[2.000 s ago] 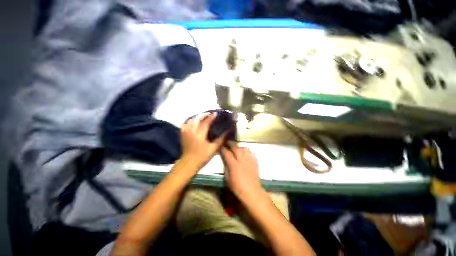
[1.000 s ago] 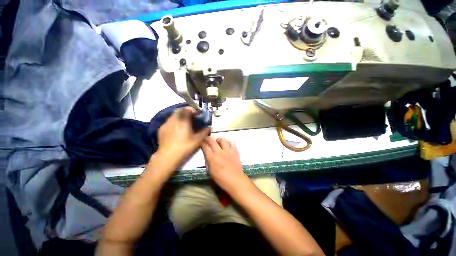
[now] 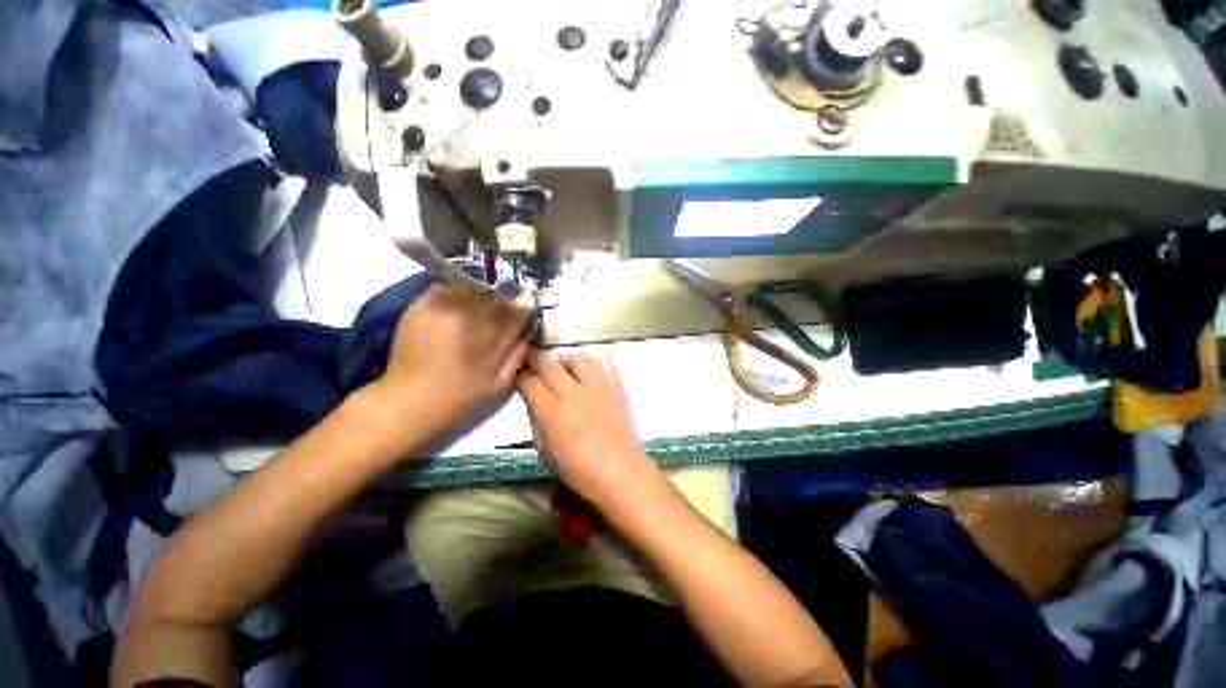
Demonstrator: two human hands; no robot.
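Observation:
The navy fabric (image 3: 222, 329) lies left of the needle area, and its edge runs under my left hand. My left hand (image 3: 455, 347) presses on the navy cloth just in front of the presser foot and needle (image 3: 520, 276). My right hand (image 3: 581, 414) is close beside it, with thumb and fingertips at the cloth edge by the left fingertips. The cloth between the fingertips is mostly hidden. The sewing machine head (image 3: 793, 202) stands over the table behind my hands.
Scissors (image 3: 770, 352) with orange-brown and green handles lie under the machine arm, beside a black pad (image 3: 937, 324). A dark bundle (image 3: 1136, 316) lies at far right. Pale grey-blue cloth (image 3: 81, 175) is heaped at left. Navy and grey pieces (image 3: 961, 578) lie lower right by brown cardboard.
The view has moved closer and right, so the machine appears larger. My left hand now lies flatter over the cloth at the needle, covering the dark piece that stood up in its fingers.

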